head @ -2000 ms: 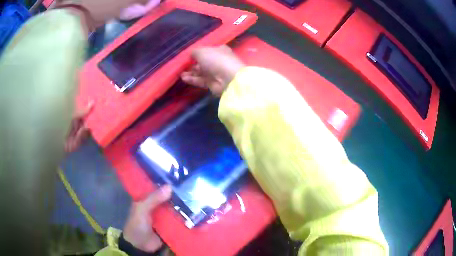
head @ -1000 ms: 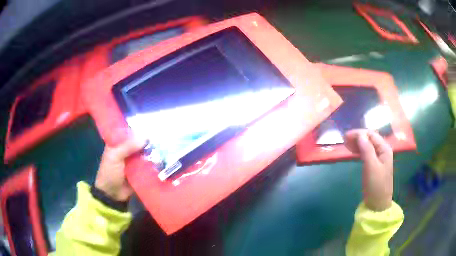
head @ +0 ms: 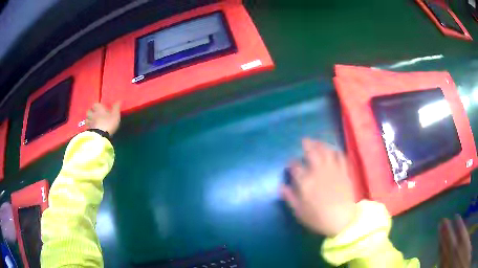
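A red foam pad [head: 251, 47] with a lit tablet [head: 186, 44] lies at the upper left; its screen shows a pale window. Another red pad [head: 86, 94] with a dark tablet [head: 50, 110] lies left of it. My left hand [head: 105, 118] is at the front edges of these two pads, near their seam, fingers apart. At the right, a pad [head: 367, 152] bearing a dark, glare-covered tablet [head: 419, 131] lies on top of another pad. My right hand [head: 322, 188] is open and blurred over the bench, left of that stack.
The shiny green bench [head: 209, 157] runs between the pads. A black keyboard [head: 209, 259] is cut off at the bottom edge. Another pad with a tablet [head: 29, 230] is at lower left, one more [head: 445, 18] at upper right. Another person's hand [head: 455, 241] shows at lower right.
The pad and tablet that my left hand held up are gone from it; a pad with a tablet now tops the right stack. My left hand has moved to the far-left pads.
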